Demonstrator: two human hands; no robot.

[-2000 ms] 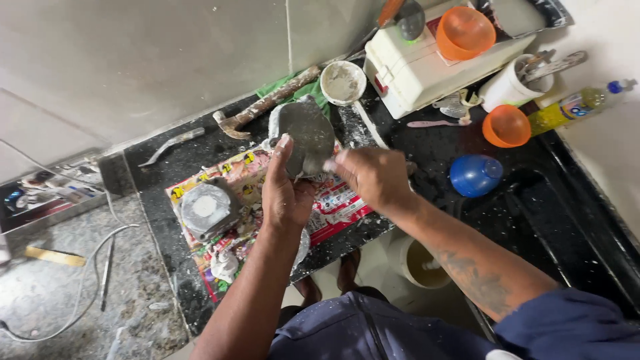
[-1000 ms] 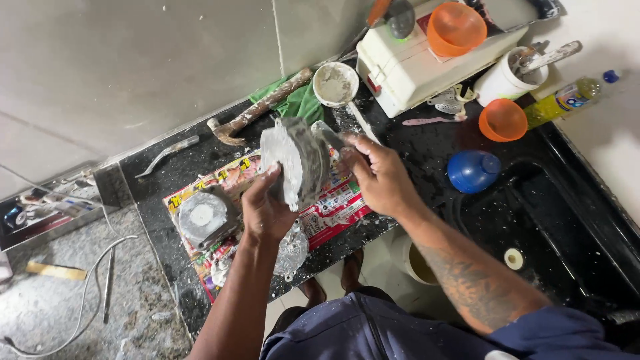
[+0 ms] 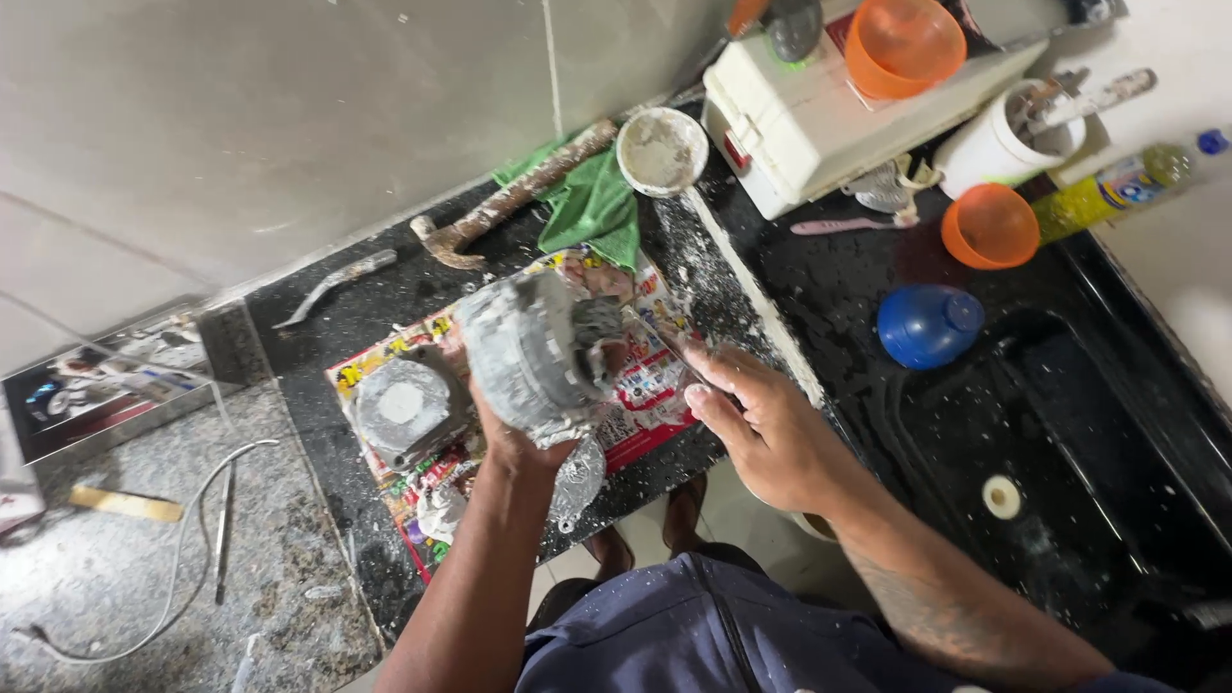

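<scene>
My left hand (image 3: 515,433) grips a plaster-smeared grey flask (image 3: 525,351) of stacked rounded parts, tilted above a printed leaflet (image 3: 635,438). Just right of it, my right hand (image 3: 760,423) holds a thin tool (image 3: 664,337), a knife or spatula, its tip close to the flask's side. A second round grey flask part with a white centre (image 3: 402,409) lies on the leaflet at left. Beneath my left wrist a perforated metal plate (image 3: 577,481) shows partly. A white lump (image 3: 441,510) rests near the leaflet's lower left edge.
A plaster-spattered hammer (image 3: 520,197) lies over a green cloth (image 3: 597,212), beside a white bowl (image 3: 662,151). At right are a white toolbox (image 3: 799,115), orange bowls (image 3: 989,226), a blue rubber bowl (image 3: 930,325) and a black sink (image 3: 1059,423). A cable (image 3: 183,577) crosses the granite at left.
The flask in my left hand has turned, now showing its layered side. My right hand has moved lower relative to the flask, still holding the tool.
</scene>
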